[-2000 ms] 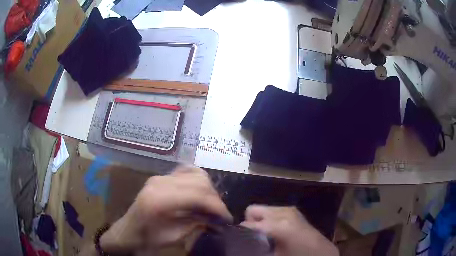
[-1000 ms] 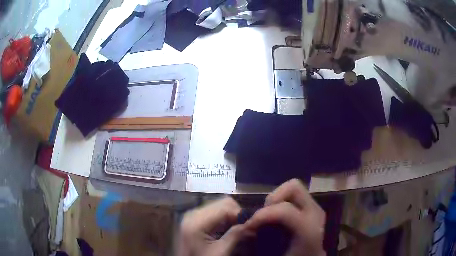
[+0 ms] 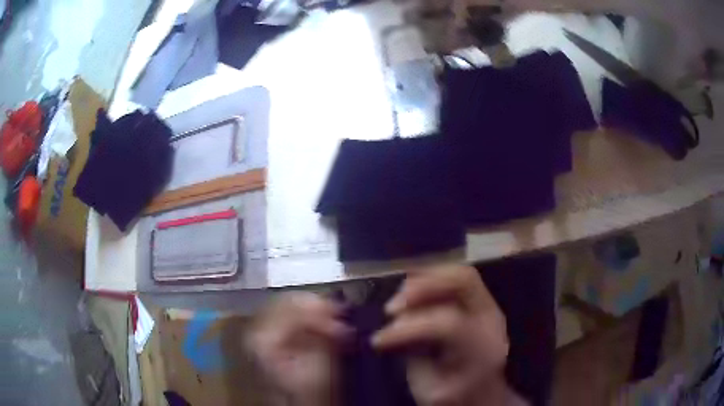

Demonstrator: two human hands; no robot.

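Note:
My left hand [image 3: 298, 345] and my right hand [image 3: 448, 329] are close together below the table's front edge, both blurred. Between them they pinch a dark navy cut piece [image 3: 371, 349], which hangs down from the fingers. Navy stacks [image 3: 397, 198] lie on the white machine table, with more navy pieces [image 3: 508, 135] beside them to the right, under the machine head. Another navy stack [image 3: 127, 162] lies at the table's left end, partly over the clear pocket template [image 3: 254, 190].
Scissors [image 3: 599, 54] lie at the right beside a navy bundle [image 3: 647, 117]. Blue-grey pieces [image 3: 190, 55] lie at the table's back left. A cardboard box [image 3: 59, 186] and orange-red things [image 3: 21, 136] are at the far left. Cardboard [image 3: 262, 381] lies below the table.
The view has swung, and the table items appear further left and higher than a second ago. My hands have drawn slightly apart, and the navy piece between them now shows hanging down.

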